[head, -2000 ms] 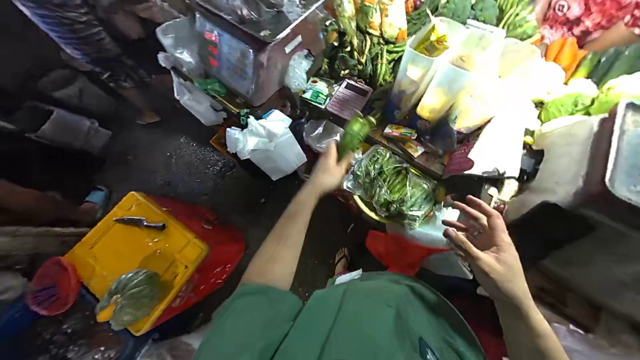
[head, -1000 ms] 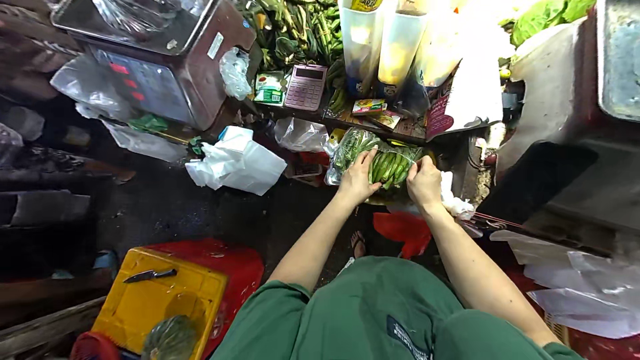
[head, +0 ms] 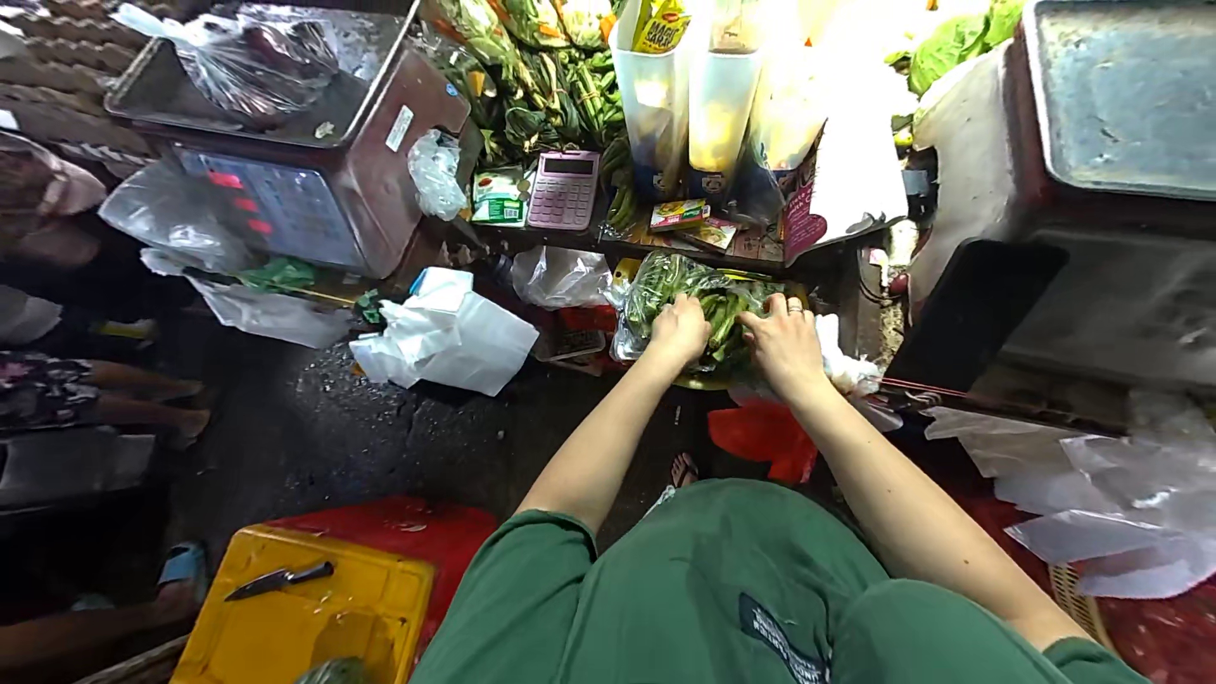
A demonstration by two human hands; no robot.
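Note:
Green vegetable pods (head: 727, 318) lie on a clear plastic bag of cut greens (head: 665, 280) at the stall's front edge. My left hand (head: 680, 328) rests on the left side of the pods, its fingers bent down into them. At their right side is my right hand (head: 784, 340), a ring on one finger, its fingertips touching the pods. Both sets of fingertips are partly hidden, so their grip is unclear. Beneath the greens shows the rim of a yellowish container (head: 701, 383).
A digital scale (head: 380, 152) stands left, beside white plastic bags (head: 456, 332). A pink calculator (head: 563, 190) and tall clear containers (head: 651, 123) sit behind my hands. A knife (head: 280, 579) lies on a yellow board (head: 313, 608) at lower left. A metal-topped box (head: 1130, 95) is at right.
Two seconds ago my left hand held a green bundle raised left of the bagged greens, with my right hand raised and apart. Both hands are now down at the pods on the bag. The view has shifted.

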